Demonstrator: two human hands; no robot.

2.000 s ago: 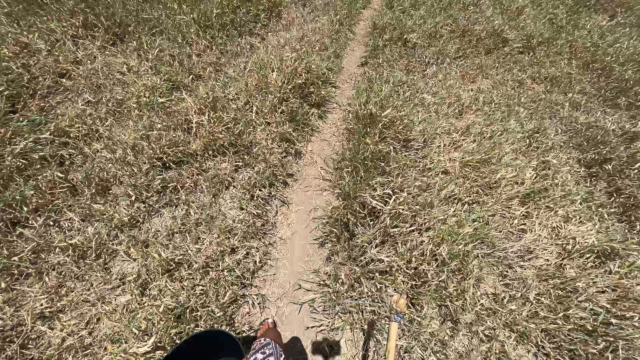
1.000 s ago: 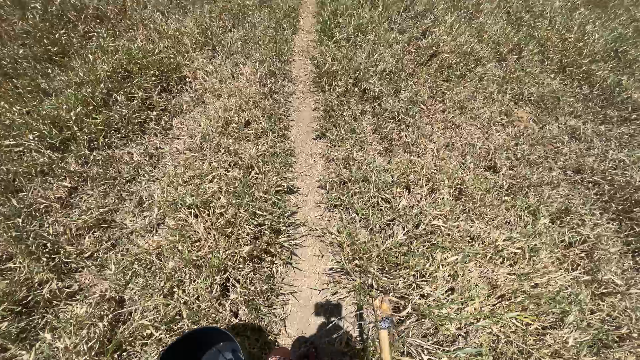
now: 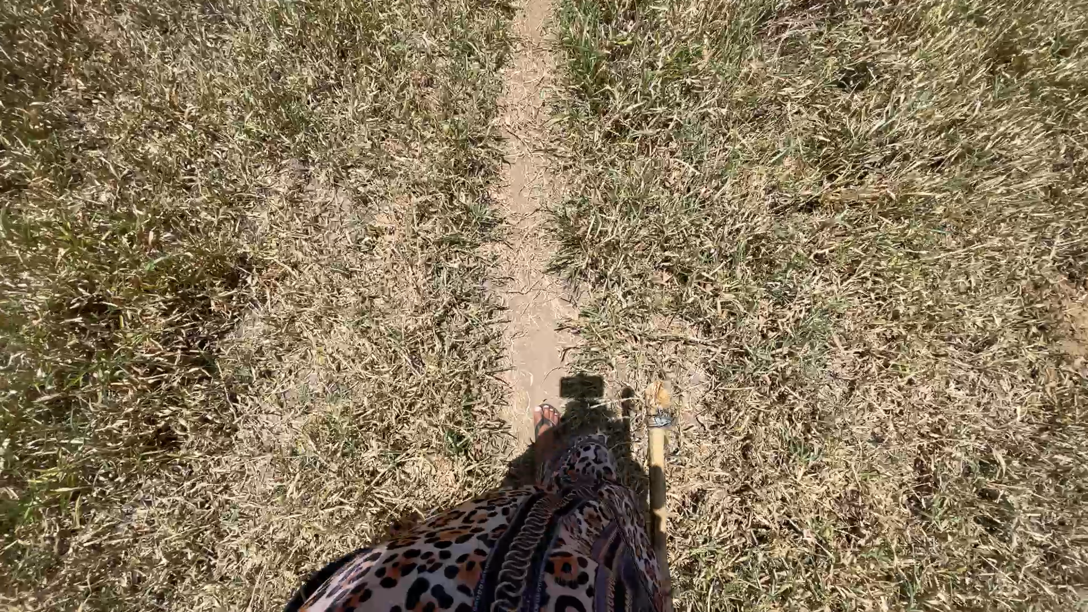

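Neither of my hands shows in the head view. A wooden pole [image 3: 657,484] points forward at the lower right, beside my clothing, with a dark wrapping near its pale far end; whatever holds it is hidden. Leopard-print cloth [image 3: 459,552] with dark patterned bands covers my body at the bottom. Past its hem, my foot in a sandal [image 3: 546,416] stands on the dirt path. Part of a dark rounded object [image 3: 316,581] shows at the cloth's left edge.
A narrow dirt path [image 3: 529,204] runs straight ahead. Dry, partly green grass [image 3: 297,255] borders it on both sides. A shadow [image 3: 582,387] falls on the ground just ahead of the cloth, between the foot and the pole.
The view has tilted down, and much more of the leopard-print cloth shows. The dark rounded object at the bottom is now mostly out of sight. The pole stays at the lower right.
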